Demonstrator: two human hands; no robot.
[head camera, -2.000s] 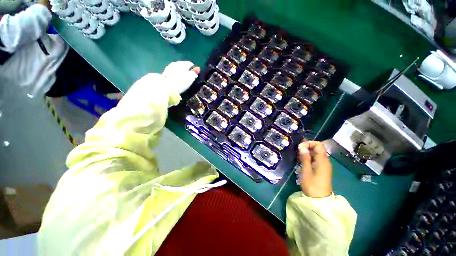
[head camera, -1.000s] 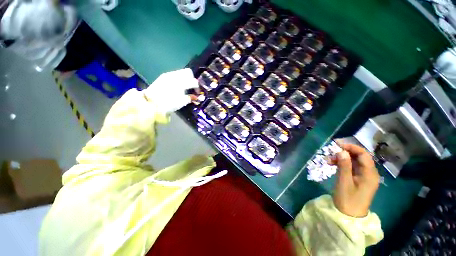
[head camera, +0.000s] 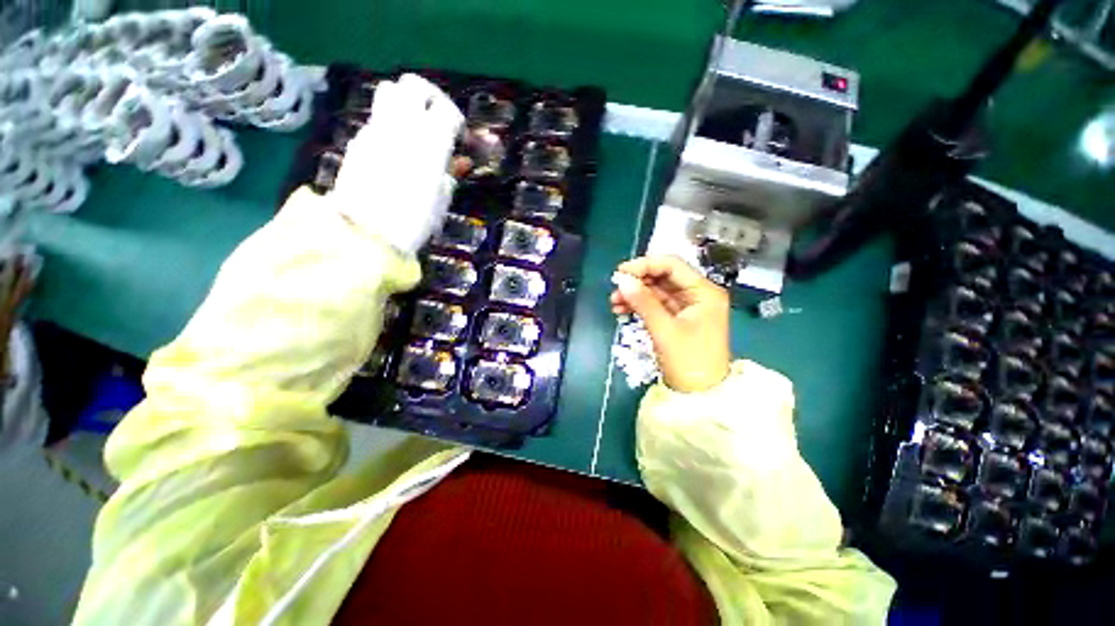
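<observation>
A black blister tray (head camera: 556, 410) of dark modules with silver centres lies in front of me. My left hand (head camera: 410, 159), in a white glove with bare fingertips, reaches over its far part. Its fingertips hold a module (head camera: 484, 152) low over the tray; the glove and sleeve hide several pockets. My bare right hand (head camera: 680, 320) is right of the tray, fingers pinched on a small white part (head camera: 626, 283). A loose pile of small white parts (head camera: 635, 355) lies just below those fingertips, partly hidden by the hand.
A silver-grey machine (head camera: 764, 171) with a red switch stands beyond my right hand. A thick black arm (head camera: 874, 184) is beside it. A second module tray (head camera: 899, 471) is at the right. Stacked white rings (head camera: 208, 147) stand at the far left.
The view has turned to the right. My left hand has moved from the tray's left edge to its far part and holds a module. My right hand has lifted off the white pile.
</observation>
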